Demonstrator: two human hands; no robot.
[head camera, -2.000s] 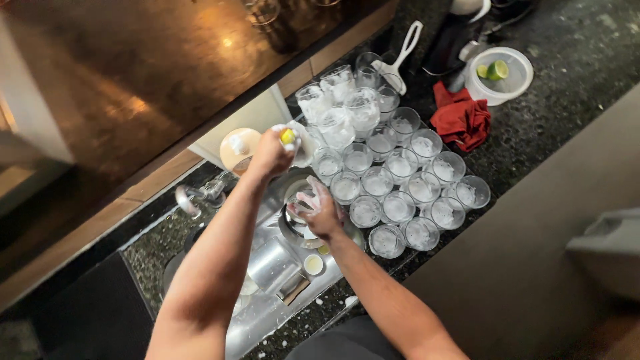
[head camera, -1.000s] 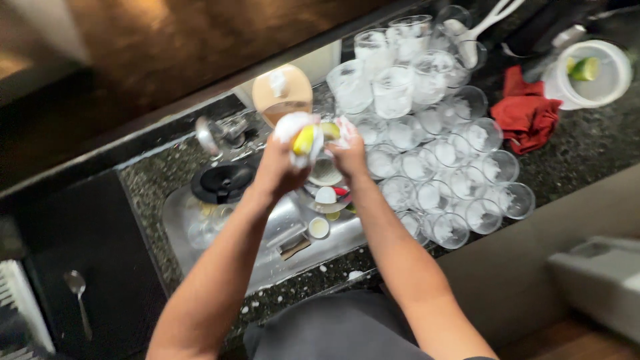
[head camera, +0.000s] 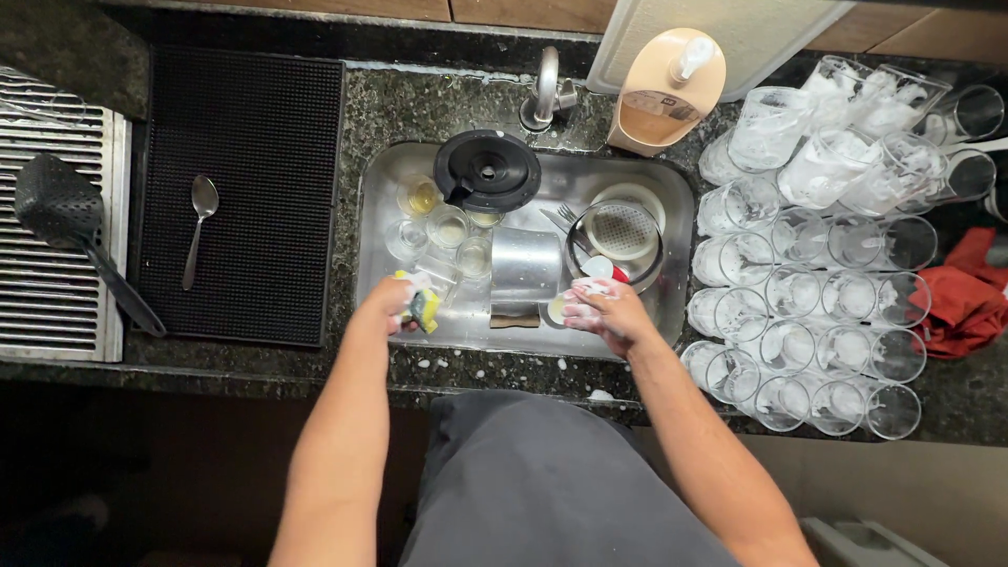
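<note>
My left hand (head camera: 387, 305) grips a soapy yellow and green sponge (head camera: 425, 309) at the front left of the steel sink (head camera: 677, 315). My right hand (head camera: 610, 313), foamy and with fingers apart, is over the sink's front right, holding nothing that shows. Between the hands lies a metal pot (head camera: 526, 266) with a wooden handle. Small glasses (head camera: 449, 227) and a black lid (head camera: 488, 172) are at the sink's left and back. A round pan (head camera: 655, 268) with a perforated white piece (head camera: 622, 231) and cutlery sits at the right.
Several rows of foamy glasses (head camera: 791, 291) crowd the right counter beside a red cloth (head camera: 957, 303). Behind the sink stand a faucet (head camera: 545, 90) and a soap dispenser (head camera: 669, 90). At left are a black mat (head camera: 244, 181) with a spoon (head camera: 204, 197), a slatted rack (head camera: 63, 315) and a skimmer (head camera: 59, 201).
My hands have moved apart; one second ago they were together around the sponge and what looked like a glass. The view has swung left toward the sink.
</note>
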